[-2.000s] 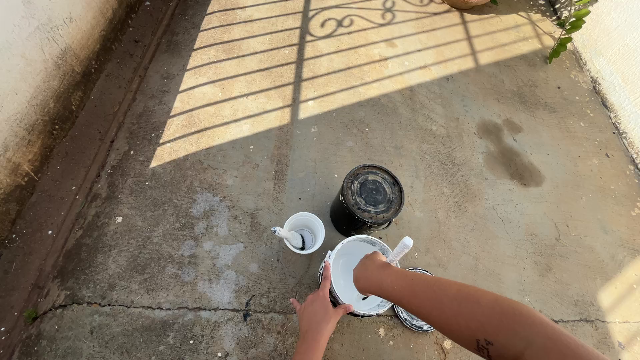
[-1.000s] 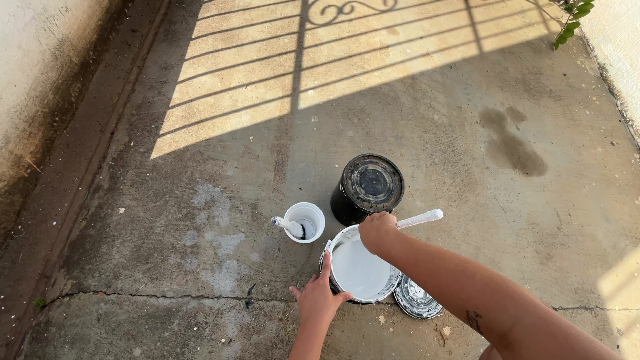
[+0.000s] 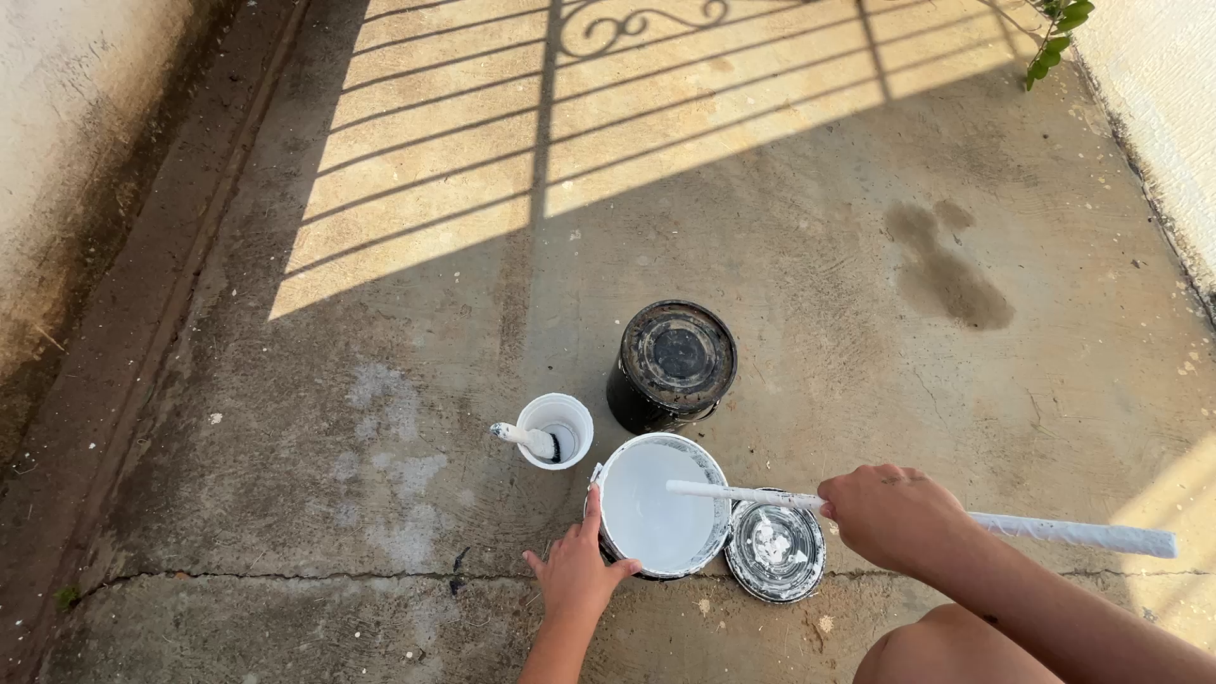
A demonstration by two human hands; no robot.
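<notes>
An open paint bucket of white paint stands low in the middle of the view. My left hand rests against its left rim, fingers spread. My right hand grips a long white paint-coated stick around its middle, to the right of the bucket. The stick's left end lies over the paint, and its other end points right. Beneath the stick, beside the bucket, a paint-smeared metal lid lies on the floor. A white plastic cup with a paintbrush leaning in it stands at the upper left of the bucket.
Just behind the bucket stands a closed black paint can. A cracked concrete floor runs between a stained wall at left and a pale wall at right. A green plant hangs in at the top right.
My right hand has moved right, from over the bucket to beyond its lid. More of the stick shows, and it has come out of the paint. My left hand remains at the bucket's rim.
</notes>
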